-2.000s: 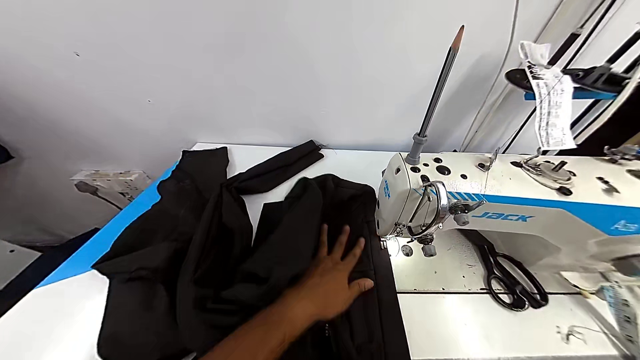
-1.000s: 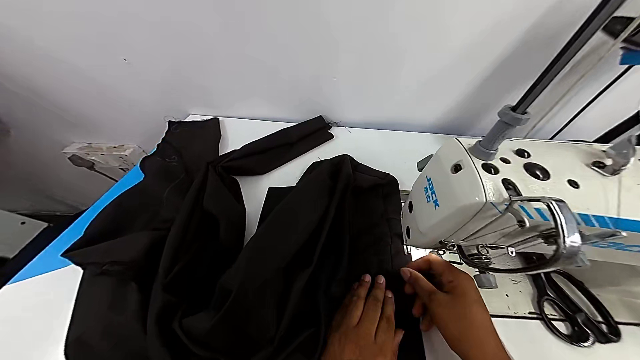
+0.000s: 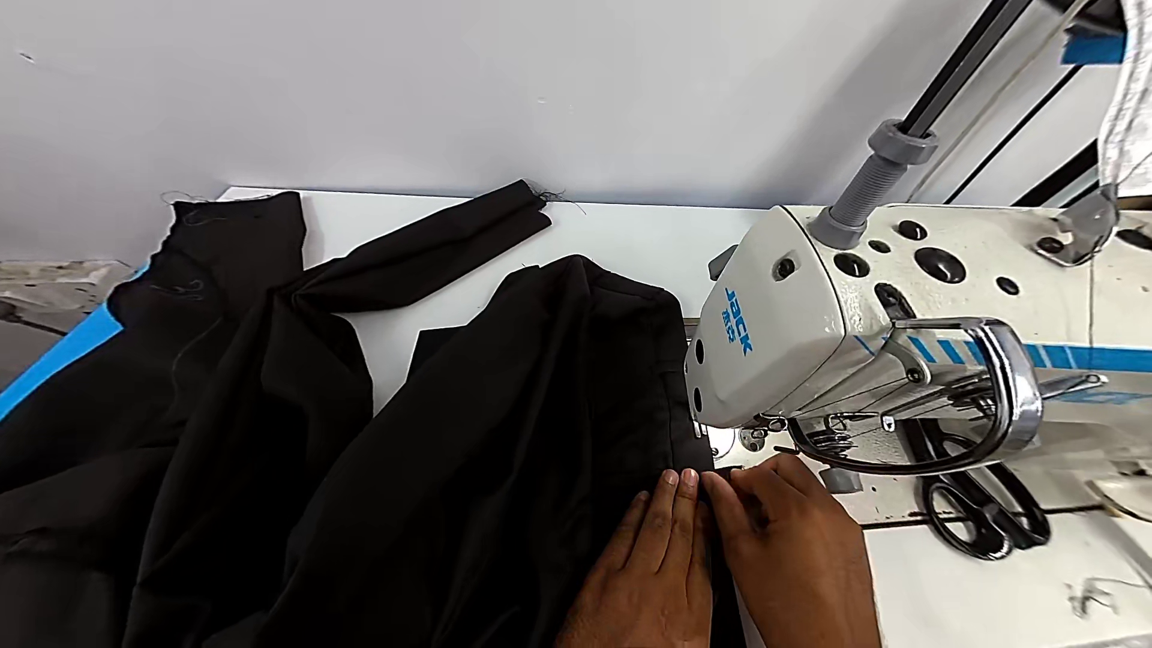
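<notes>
A black cloth garment (image 3: 540, 405) lies in folds over the table, its right edge beside the needle area of a white Jack sewing machine (image 3: 774, 333). My left hand (image 3: 650, 567) rests palm down on the cloth, fingers close together and pointing at the machine. Just right of it, my right hand (image 3: 796, 549) pinches the garment's edge between thumb and fingers, below the machine head. The needle and presser foot are mostly hidden behind the head.
Black-handled scissors (image 3: 985, 504) lie under the machine arm. Loose thread (image 3: 1093, 594) is on the white table (image 3: 990, 585) at the lower right. A grey wall (image 3: 495, 99) stands behind the table. A grey post (image 3: 859, 193) rises from the machine head.
Two seconds ago one hand lay spread on the cloth; the right hand came in by one second ago. Both hands are now at the garment's right edge. The view has moved closer to the machine.
</notes>
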